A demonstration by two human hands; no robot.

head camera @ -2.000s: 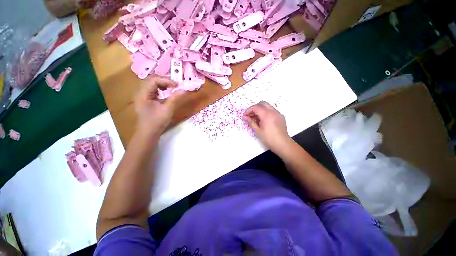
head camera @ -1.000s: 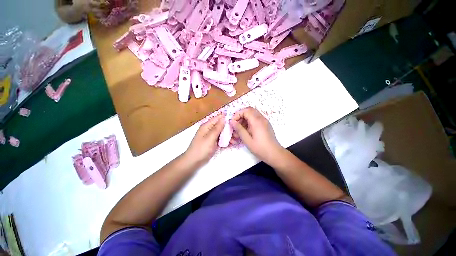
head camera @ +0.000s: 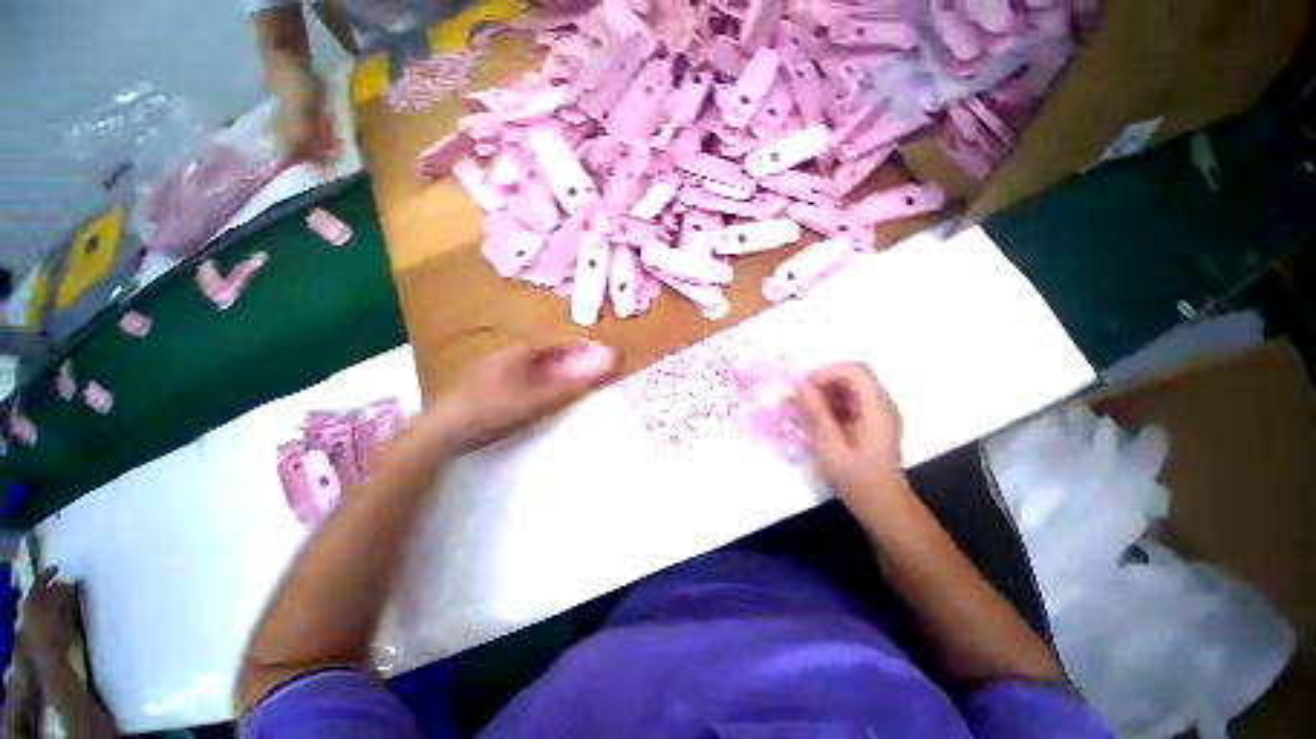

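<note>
My left hand (head camera: pixel 527 383) is over the edge between the brown board and the white work sheet, slightly blurred, holding a pink part (head camera: pixel 583 361) at its fingertips. My right hand (head camera: pixel 852 416) is over the white sheet (head camera: pixel 577 527), blurred at the fingers; whether it holds anything cannot be told. Tiny pink bits (head camera: pixel 693 400) are scattered on the sheet between the hands. The main pile of pink parts (head camera: pixel 707 159) lies on the brown board (head camera: pixel 462 296). A set-aside bunch (head camera: pixel 325 469) lies on the white surface at left, partly behind my left forearm.
Pink pieces (head camera: pixel 228 280) lie spaced on the green strip (head camera: pixel 332 289) at left. Clear plastic bag (head camera: pixel 202 195) is at upper left. Another person's hand (head camera: pixel 306 116) shows at the top; other hands (head camera: pixel 51 635) are at lower left. A cardboard box (head camera: pixel 1241 477) with white bags (head camera: pixel 1155 578) is at right.
My hands have moved apart; the left went left with a pink part, the right went right. The view has shifted. Another person's hands have appeared at top left and lower left.
</note>
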